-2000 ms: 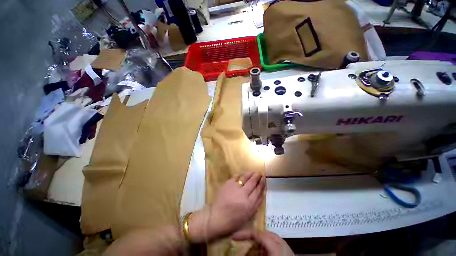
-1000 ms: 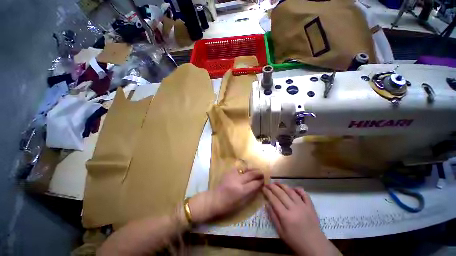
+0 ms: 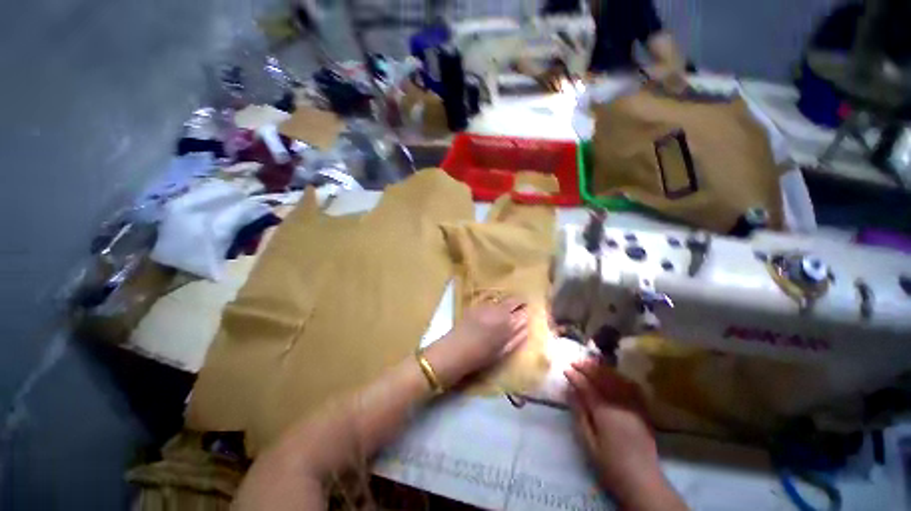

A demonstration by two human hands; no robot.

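Observation:
The frame is blurred. A tan cloth workpiece (image 3: pixel 514 255) lies bunched left of and under the lit needle area of the white sewing machine (image 3: pixel 699 289). My left hand (image 3: pixel 486 337), with a ring and a gold bangle, has its fingers curled on the workpiece, just left of the needle. My right hand (image 3: pixel 611 424) is at the front of the needle area, fingers close together, at the cloth's near edge; whether it grips cloth is unclear. The presser foot and needle are lost in glare. Tan cut panels (image 3: pixel 350 289) lie left of the workpiece.
Behind stand a red basket (image 3: pixel 514 160) and a green basket (image 3: pixel 599 198) partly under tan cloth with a dark rectangle (image 3: pixel 676 163). Blue-handled scissors (image 3: pixel 811 489) lie at right, a scrap heap (image 3: pixel 220 200) at far left, crumpled tan cloth (image 3: pixel 190 479) low left. A person's arm shows behind.
The view has tilted up and shifted left. The workpiece has moved up past the needle and its near end is now close to my hands. My left hand has moved forward and its fingers are more curled.

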